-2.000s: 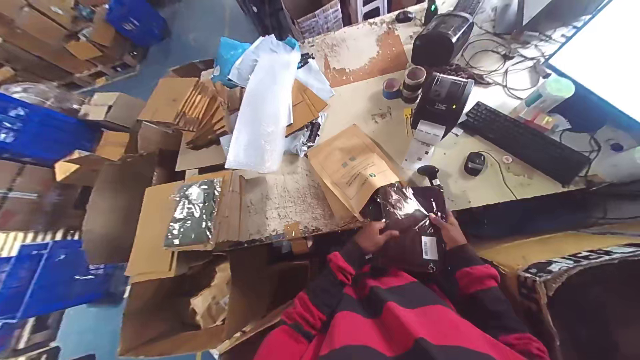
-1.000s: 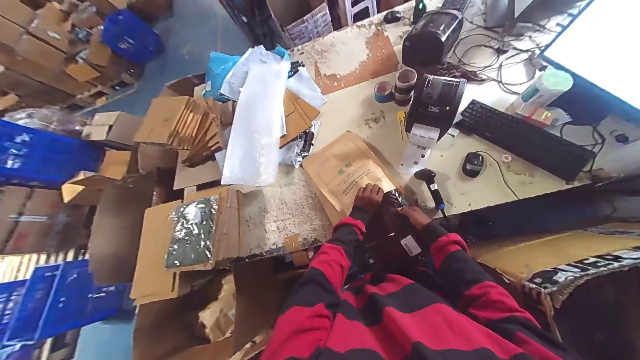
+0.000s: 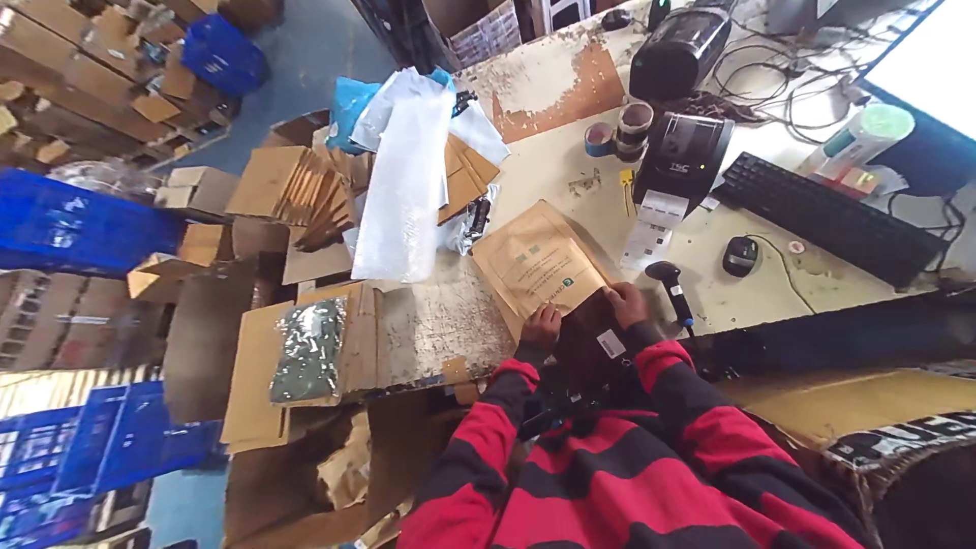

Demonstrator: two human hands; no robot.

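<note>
A brown paper mailing envelope lies on the worn table, its near end at my hands. My left hand grips the near left edge of the envelope's mouth. My right hand pinches the right corner of that mouth. Between my hands a dark plastic-wrapped packet with a white label is partly inside the envelope; its near end hangs over the table edge by my body. Right of my right hand lies a handheld barcode scanner.
A label printer with a strip of labels, a computer mouse, a keyboard and tape rolls occupy the table's right part. Bubble wrap lies at left. A bagged green item rests on cardboard beside open boxes.
My left hand has moved off the envelope's face to its mouth edge. The packet, farther out of the envelope two seconds ago, is now partly inside it.
</note>
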